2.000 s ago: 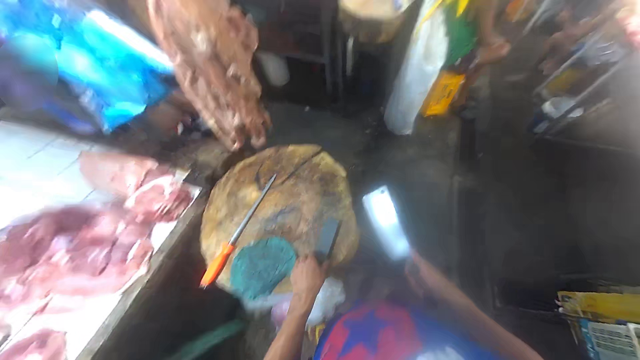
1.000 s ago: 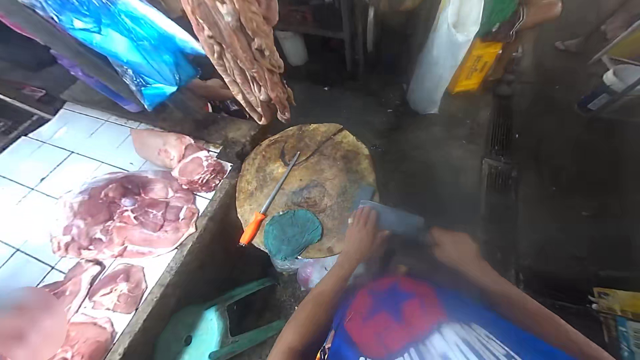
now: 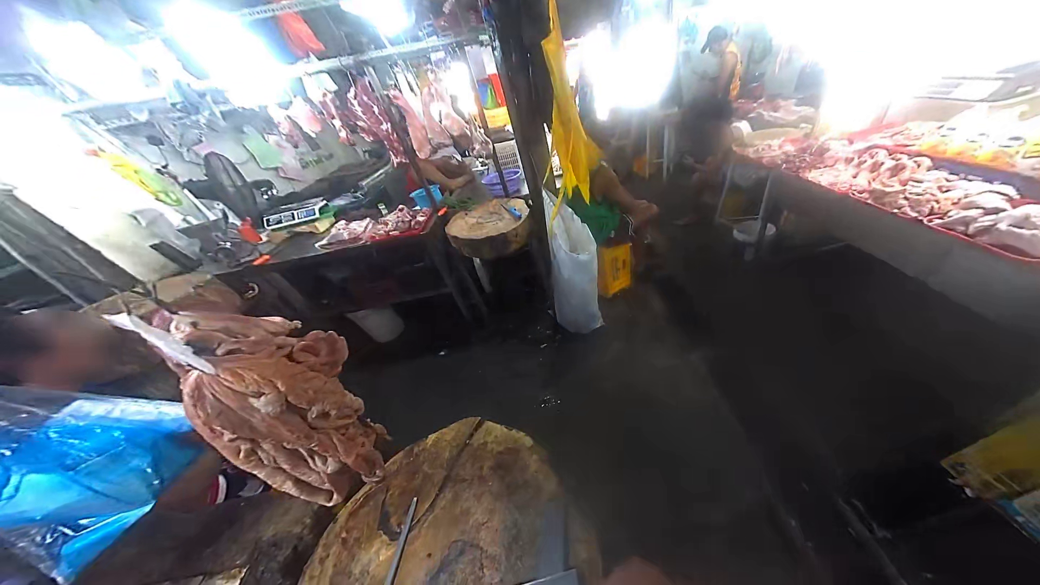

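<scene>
The round wooden chopping block (image 3: 463, 504) fills the bottom middle, its top stained and cracked. A slim steel rod or narrow blade (image 3: 402, 540) lies on it, its lower end cut off by the frame edge. At the block's right, a dark flat blade (image 3: 553, 536) shows faintly, and a bright blade edge (image 3: 556, 578) enters at the bottom. Beside that edge is a blurred sliver of what looks like my right hand (image 3: 638, 571); its grip is hidden. My left hand is out of view. Hanging pieces of meat (image 3: 272, 398) are left of the block.
At left are a person behind blue plastic (image 3: 81, 463) and a wooden ledge. Beyond the dark wet floor (image 3: 674, 406) stand a post, a white sack (image 3: 575, 268), a yellow crate (image 3: 614, 269), another chopping block (image 3: 487, 227) and a meat counter (image 3: 902, 179) at right.
The view has swung up and away from the hands. My left hand, the green cloth and the tool's orange handle, seen earlier, are out of frame. The two hands came closer together between the earlier frames.
</scene>
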